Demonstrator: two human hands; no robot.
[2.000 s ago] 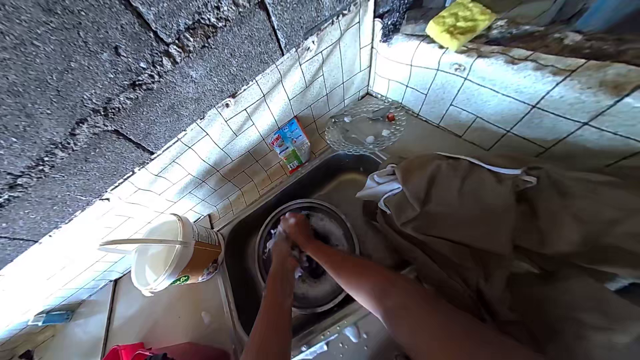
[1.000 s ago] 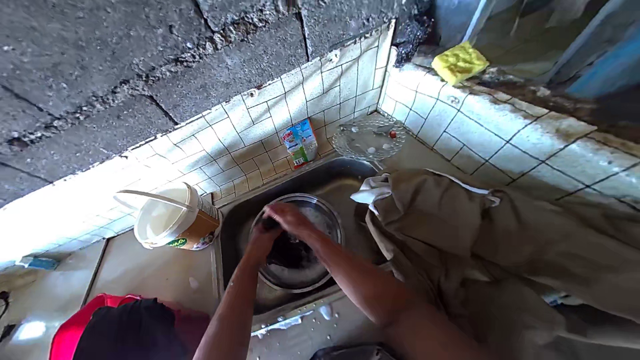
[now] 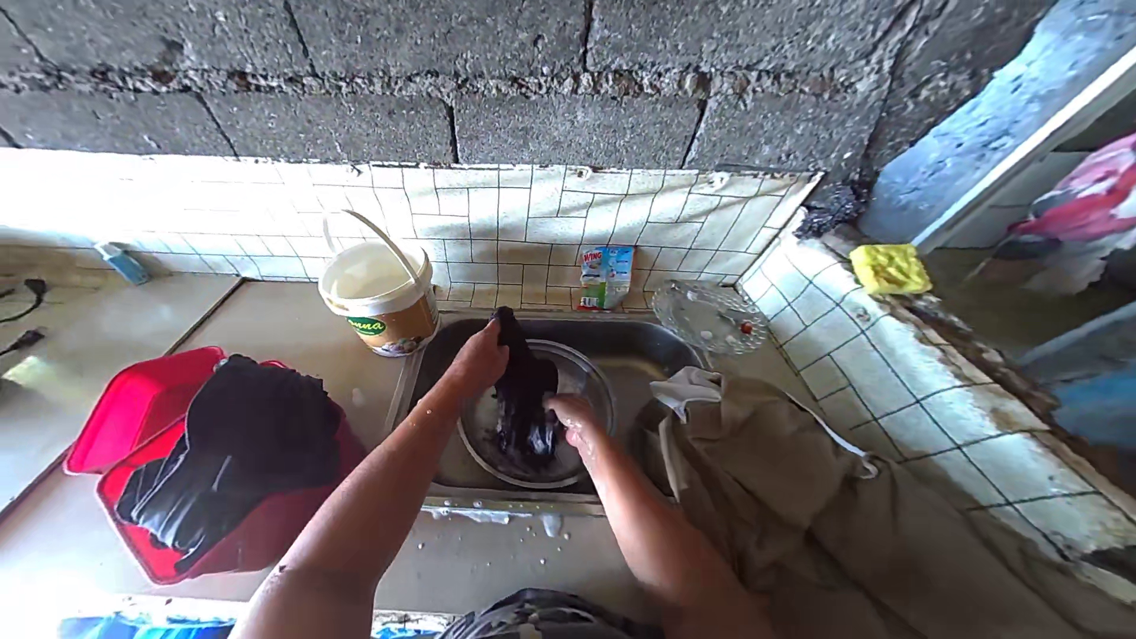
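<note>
A wet black cloth [image 3: 525, 390] hangs stretched between my two hands over a round metal basin [image 3: 606, 410], which stands in the sink [image 3: 652, 353]. My left hand [image 3: 482, 357] grips the cloth's upper end near the sink's back left. Lower down, at the cloth's right edge, my right hand [image 3: 572, 417] holds it with wet, sudsy fingers. The cloth's lower part lies in the basin, with whitish suds on it. What kind of garment it is cannot be told.
Left of the sink stand a white plastic bucket [image 3: 390, 302] and red containers [image 3: 146, 408] with dark clothes [image 3: 253, 444]. Brown cloth [image 3: 781, 479] drapes over the right side. Behind are a detergent packet [image 3: 606, 277] and a glass dish [image 3: 710, 318]; a yellow sponge [image 3: 890, 269] lies on the ledge.
My hands were close together over the basin; now they are apart, with the black cloth stretched between them. The view has turned, showing more of the red containers.
</note>
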